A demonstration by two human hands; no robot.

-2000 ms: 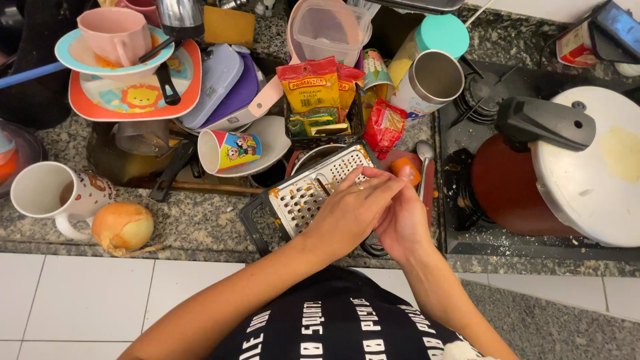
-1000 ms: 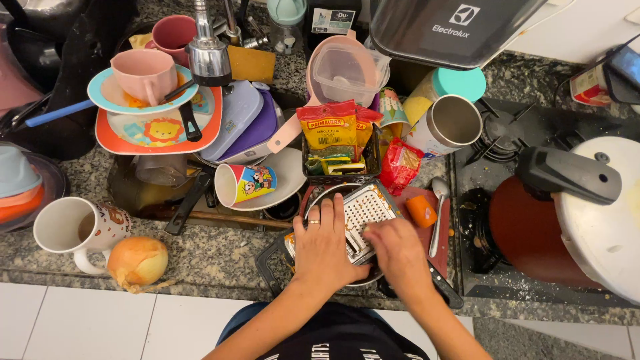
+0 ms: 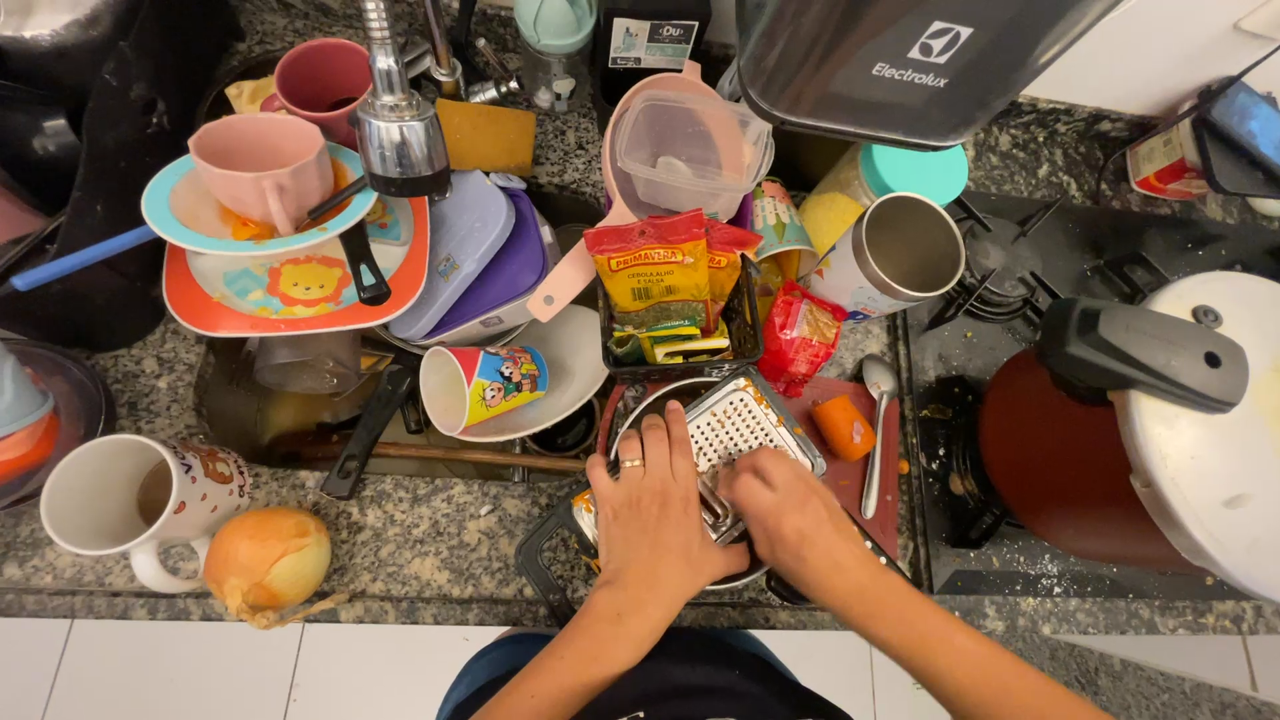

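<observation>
A metal box grater with a black rim lies on its side over a metal pot, bits of orange food stuck to it. My left hand presses on the grater with fingers spread, a ring on one finger. My right hand is curled against the grater's surface; whether something sits inside its fingers is hidden. Right of the grater, an orange carrot piece and a metal spoon lie on a reddish cutting board. A black handle shows below my right hand.
Behind the grater stands a black basket of seasoning packets. The sink at left holds a paper cup, stacked plates and containers. An onion and a mug sit at front left. A pressure cooker stands on the stove at right.
My hands were together above the grater's right part two seconds ago; now they are apart, the left resting on the grater. The view has shifted, bringing a black Electrolux appliance into sight.
</observation>
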